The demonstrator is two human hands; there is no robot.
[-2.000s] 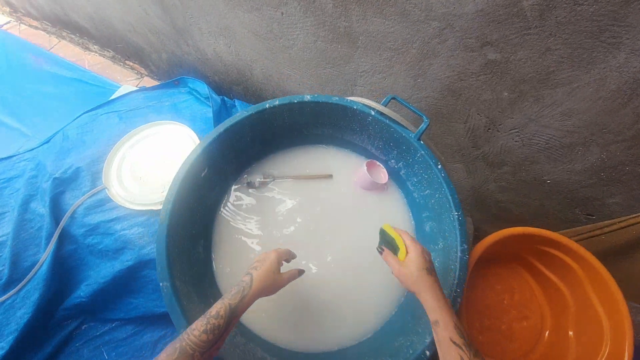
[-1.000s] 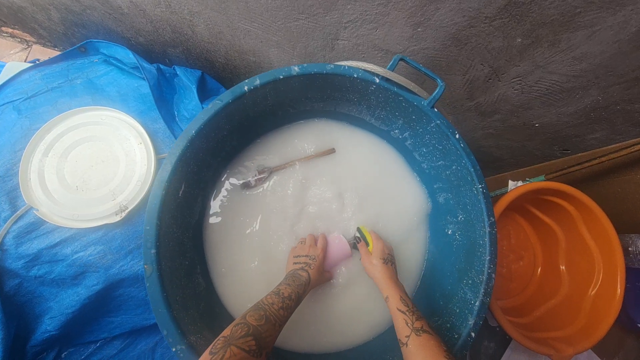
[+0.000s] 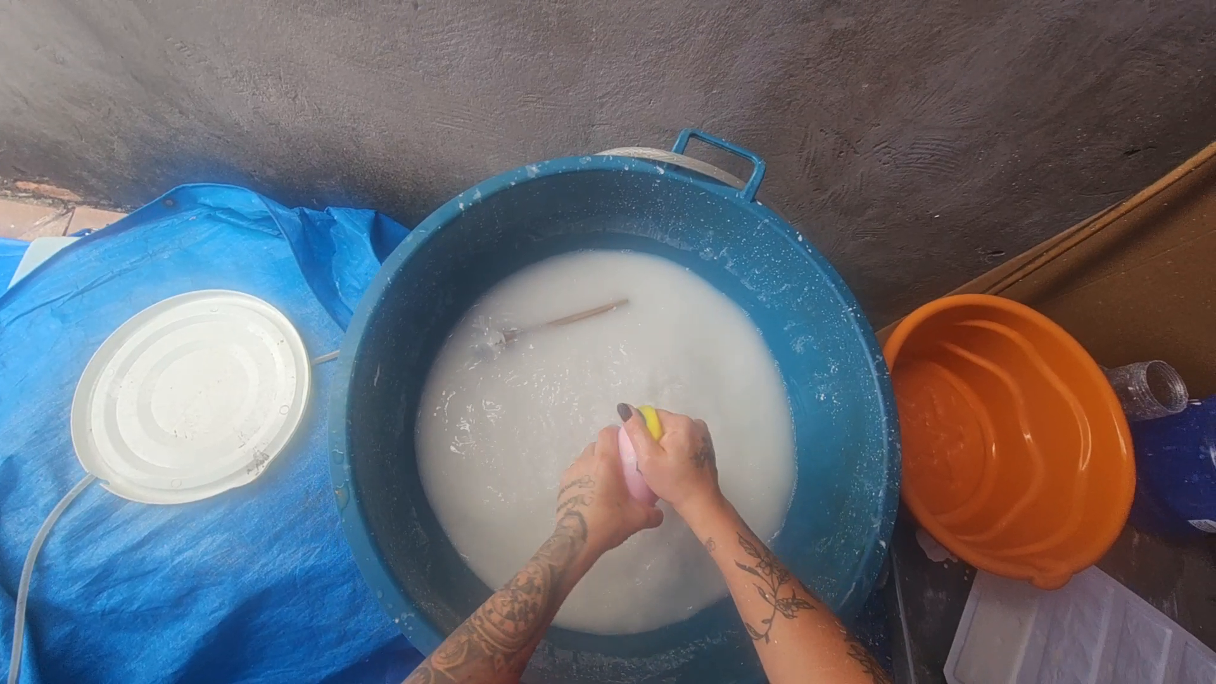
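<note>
A large blue plastic tub (image 3: 845, 408) holds cloudy white liquid (image 3: 513, 427). Over it my left hand (image 3: 603, 489) grips a small pink cup (image 3: 635, 467), mostly covered by my fingers. My right hand (image 3: 679, 456) holds a yellow sponge (image 3: 652, 422) against the cup, and the two hands are close together. Farther back in the liquid floats a tool with a thin wooden handle (image 3: 579, 314); its head, toward the left, is partly submerged and its kind cannot be told.
On the blue tarp (image 3: 285, 570) at left lies a round white lid (image 3: 195, 394), with a grey hose (image 3: 38, 560) beside it. An orange basin (image 3: 1026, 437), a clear container (image 3: 1148, 389) and a white plastic tray (image 3: 1073, 636) stand at right. Behind the tub rises a rough wall (image 3: 532, 85).
Two seconds ago the pink cup lay in the liquid and my left hand was empty; now the left hand holds it. My right hand has brought the sponge over to the cup.
</note>
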